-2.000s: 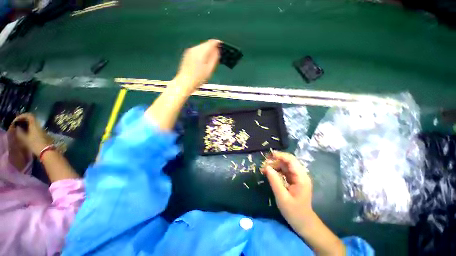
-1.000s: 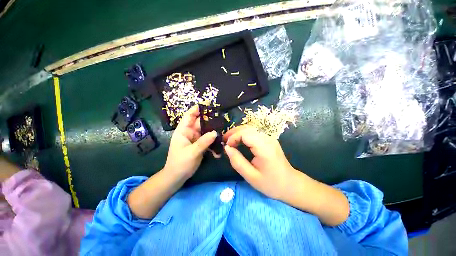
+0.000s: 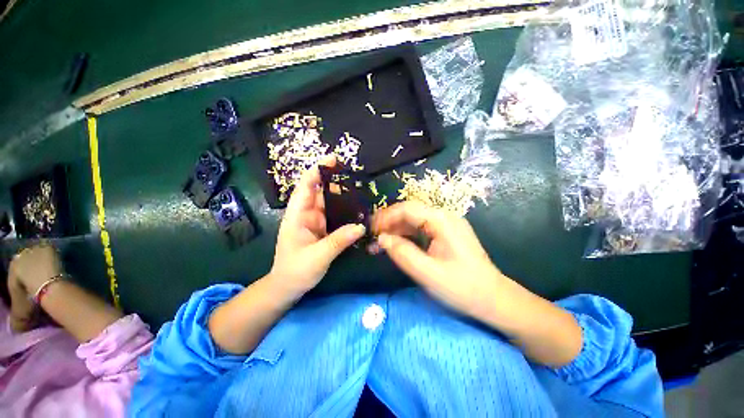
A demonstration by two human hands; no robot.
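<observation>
My left hand [image 3: 308,233] holds a black plastic housing [image 3: 347,204] upright between thumb and fingers, in front of the parts tray. My right hand [image 3: 432,251] has its thumb and fingertips pinched at the housing's right lower edge; whether a small contact is between them cannot be told. The black parts tray [image 3: 343,96] holds a dense heap of small mixed metal parts [image 3: 295,151] at its left end and a few loose strips at its right. A heap of brass contacts [image 3: 443,191] lies on the green bench behind my right hand.
Three dark housings [image 3: 230,214] stand left of the tray. A small clear bag [image 3: 454,80] lies by the tray's right end, large clear parts bags [image 3: 640,171] farther right. A pale metal strip [image 3: 269,59] crosses behind. Beyond the yellow line [image 3: 100,204] are a person's hand and another black tray [image 3: 41,206].
Since two seconds ago my left hand has come back from beyond the strip and both hands have met at a housing. In the last second they barely moved; the neighbour's hand came into view.
</observation>
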